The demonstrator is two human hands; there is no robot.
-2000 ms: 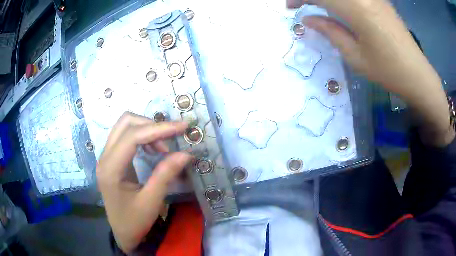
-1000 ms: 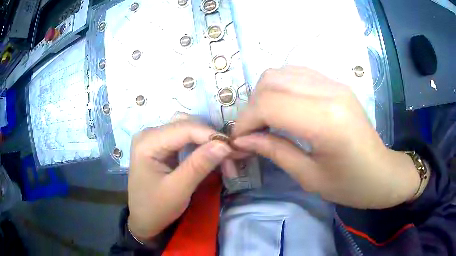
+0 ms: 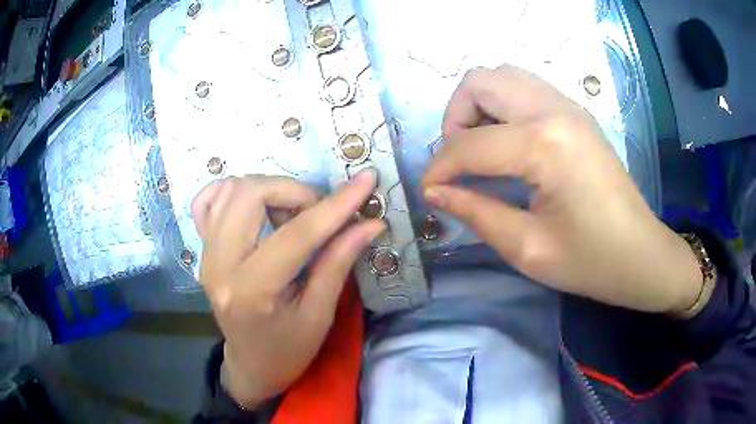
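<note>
The silver-grey fixture bar (image 3: pixel 398 207) lies slantwise across the clear tray, its near end over the wearer's lap. Round metal components sit along it, one (image 3: pixel 354 146) with a copper centre; a paler ring (image 3: pixel 338 91) sits in the seat above. My left hand (image 3: pixel 369 207) has its index finger and thumb apart on either side of another round component (image 3: pixel 373 205) in the bar. My right hand (image 3: pixel 428 187) is just right of the bar, thumb and index tips close together; whether anything is between them cannot be told.
The clear tray (image 3: pixel 178 277) holds scattered small round components, one (image 3: pixel 592 84) at right. A second glossy patterned tray (image 3: pixel 99 190) lies at left. A black oval object (image 3: pixel 702 55) is on the grey surface at upper right. A red button (image 3: pixel 70 69) and blue bin (image 3: pixel 83 310) show at left.
The hands were together over the bar's near part a second ago, a small round component in the left fingertips. They are now apart, and the right has moved off the bar. The view has shifted slightly.
</note>
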